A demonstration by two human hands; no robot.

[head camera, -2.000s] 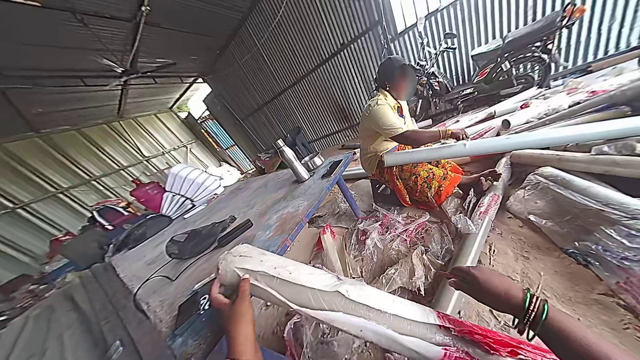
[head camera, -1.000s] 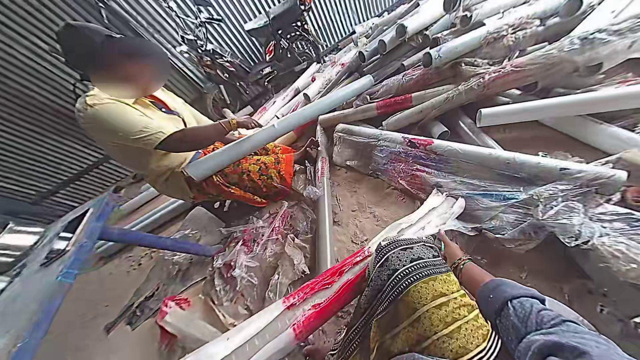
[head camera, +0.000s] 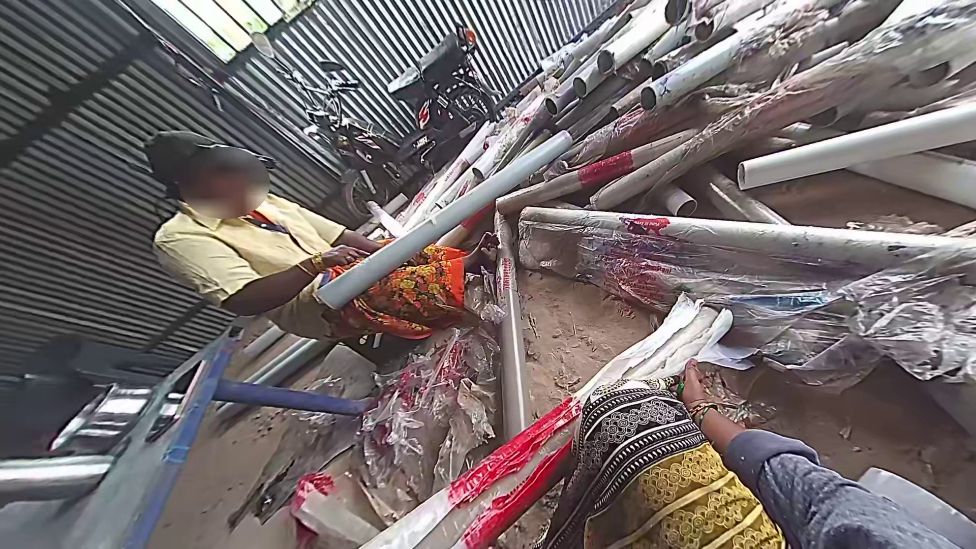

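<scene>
A long white bundle with red bands (head camera: pixel 488 488), wrapped in plastic film, lies across my lap over a black and yellow patterned cloth (head camera: pixel 663 457). Its frayed white end (head camera: pixel 686 328) points away from me. My right hand (head camera: pixel 692 385), with green and other bangles at the wrist, rests against the underside of the bundle near that end; whether the fingers grip it is partly hidden. My left hand is out of the frame. Between the bundle and another person stands a grey pipe (head camera: pixel 509 328) lying on the dirt floor.
A seated person (head camera: pixel 244 244) in a yellow shirt holds a pale pipe (head camera: pixel 450 221). Pipes (head camera: pixel 633 38) are heaped at the back right, with a film-wrapped pipe (head camera: pixel 732 229) nearer. Crumpled plastic (head camera: pixel 427 412) lies on the floor beside a blue-edged table (head camera: pixel 175 450). Motorcycles (head camera: pixel 442 99) stand behind.
The view has swung right and down since two seconds ago. My left hand, then on the bundle's end, has left the view. The bundle now lies across my lap, with my right hand near its end.
</scene>
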